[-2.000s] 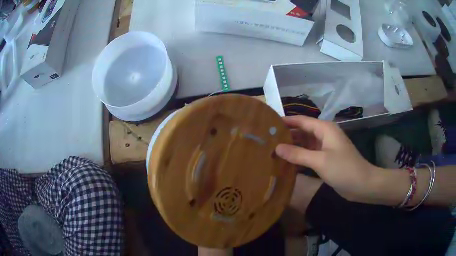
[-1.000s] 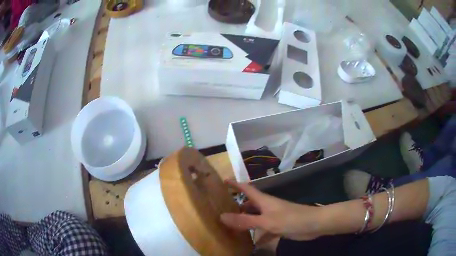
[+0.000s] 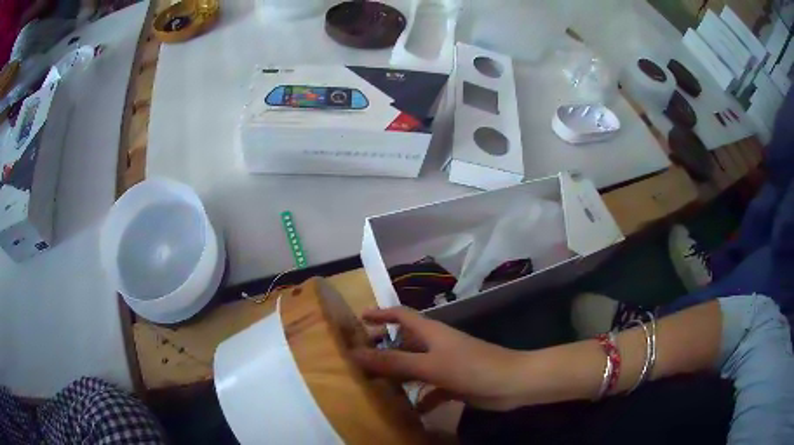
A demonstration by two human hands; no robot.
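Observation:
A wood-grain base (image 3: 326, 365) joined to a white cylinder housing (image 3: 265, 387) is tilted on its side at the bottom centre, its underside turned to the right. My right hand (image 3: 427, 352) comes from the right, with fingers and thumb at the underside of the base; whether it grips the rim is partly hidden. My left hand is not in view. A green strip board (image 3: 294, 239) with pale squares lies on the white sheet just beyond, with thin lead wires (image 3: 277, 280) running from its near end onto the wooden edge.
An empty white bowl (image 3: 163, 248) stands left. An open parts box (image 3: 379, 269) with dark wires and clear plastic is beyond my right hand. A printed carton (image 3: 335, 149), a box insert (image 3: 514, 117) and a dark brown base (image 3: 364, 23) lie farther back. Checked cloth (image 3: 83, 417) shows lower left.
The base and housing have tipped from underside facing me onto their side and moved lower. My right hand has moved down and left with them. The view has shifted, showing more of the table.

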